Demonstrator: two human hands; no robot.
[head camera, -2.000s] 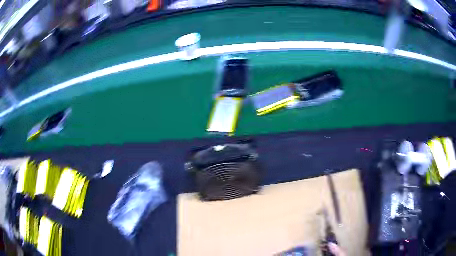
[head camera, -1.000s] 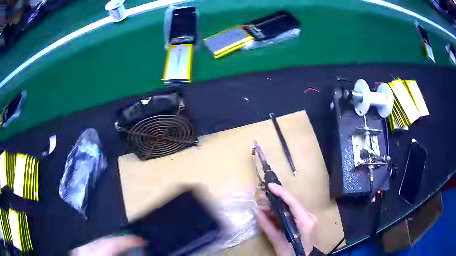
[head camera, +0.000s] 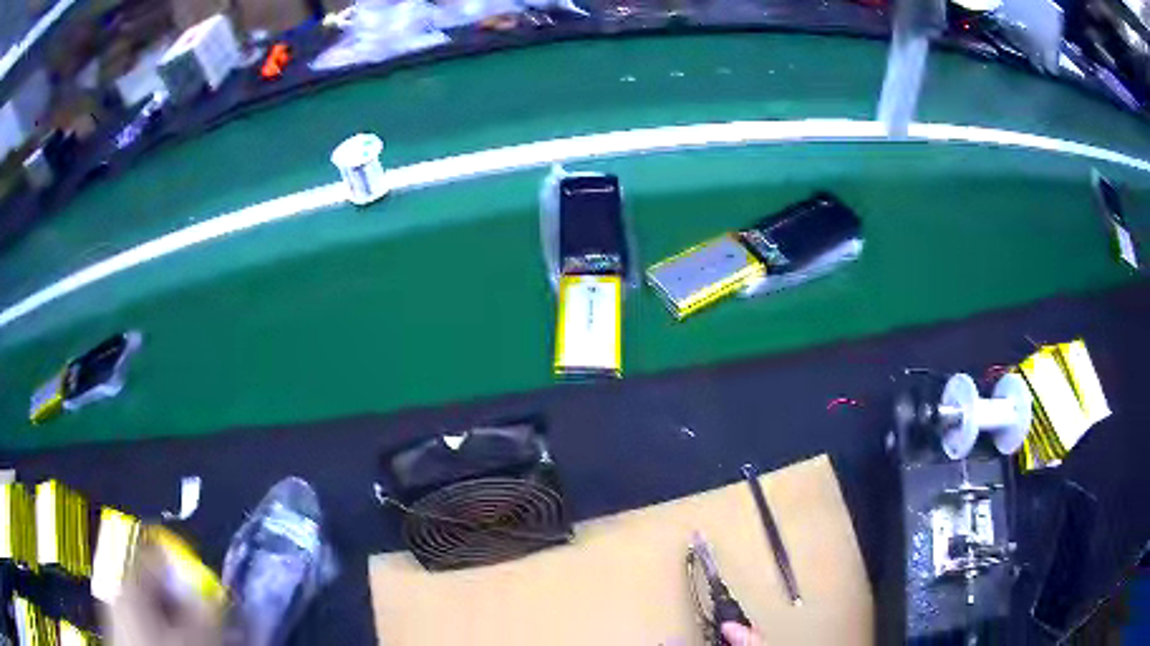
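My right hand (head camera: 739, 634) is cut off by the bottom edge, with only fingertips showing. It holds the soldering iron (head camera: 716, 593), its tip pointing up over the tan cardboard sheet (head camera: 505, 606). My left hand (head camera: 164, 606) is a blur at the lower left, over the yellow-edged battery packs (head camera: 61, 524). A yellow battery edge shows right beside its fingers; whether they grip it is unclear. A slim dark stick, perhaps tweezers, (head camera: 772, 536) lies on the cardboard, right of the iron.
A fan with round grille (head camera: 486, 515) stands behind the cardboard. A clear bag (head camera: 278, 555) lies beside my left hand. The solder feeder (head camera: 940, 543) with white spool (head camera: 984, 416) stands right. The green belt (head camera: 378, 278) carries bagged black housings (head camera: 590, 221) with batteries, and a white reel (head camera: 362, 169).
The view has tilted up. My left hand has left the dark housing and moved to the battery packs at left. The housing is out of view. My right hand still holds the iron.
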